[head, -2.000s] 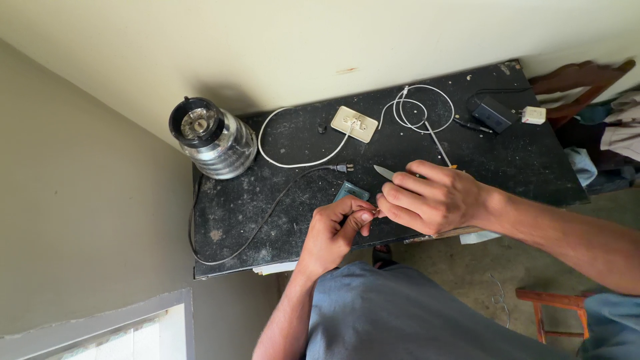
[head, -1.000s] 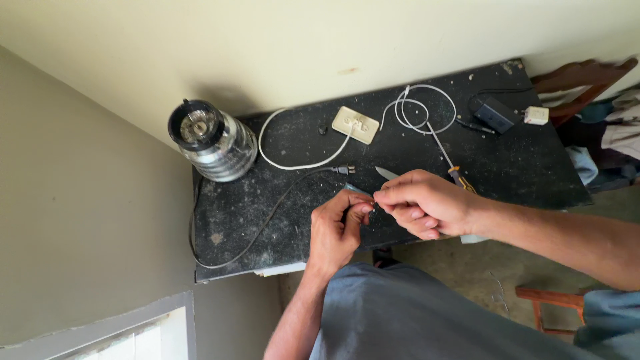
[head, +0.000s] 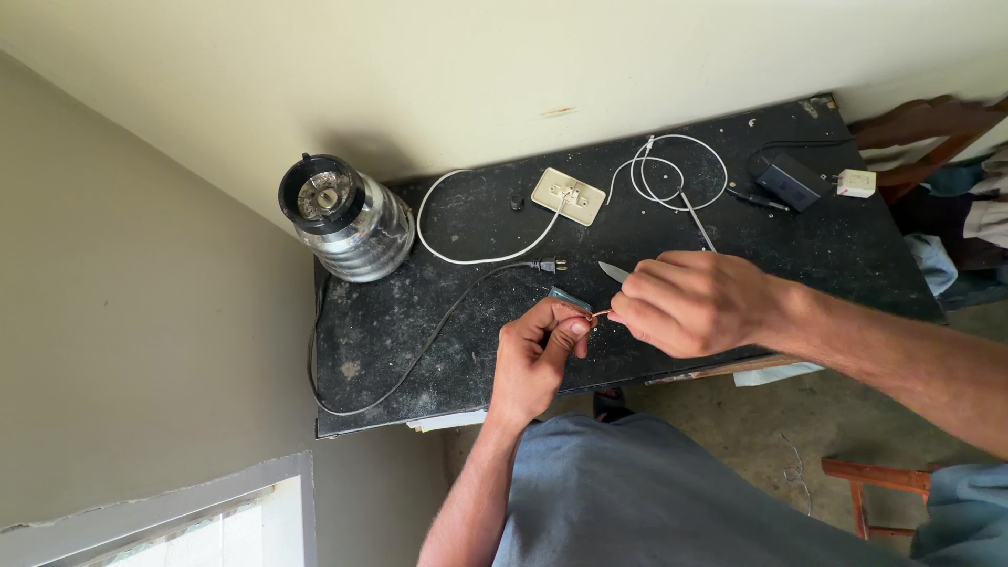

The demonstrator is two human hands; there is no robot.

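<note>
My left hand (head: 539,354) pinches a small piece at the end of a thin reddish wire (head: 602,313); the piece is mostly hidden by my fingertips. My right hand (head: 697,303) is closed around a knife, its blade (head: 613,272) pointing out to the left past the knuckles, and its fingers meet the wire's other end. A small blue-grey flat object (head: 570,298) lies just behind my left fingertips. Farther back, a cream wall plate (head: 568,197) lies with a white cable (head: 480,261) running to it. A black two-pin plug (head: 550,265) lies left of the blade.
A blender base (head: 354,220) stands at the left of the black table (head: 378,346). Behind my right hand are a coiled white cable (head: 724,169) and a screwdriver shaft (head: 697,220). A black power adapter (head: 791,183) and a white charger (head: 856,183) lie at the right, near a wooden chair (head: 937,130).
My right hand has shifted and turned beside my left fingertips, and the reddish wire now shows between the hands. The screwdriver's handle, visible one second ago, is now covered by my right hand.
</note>
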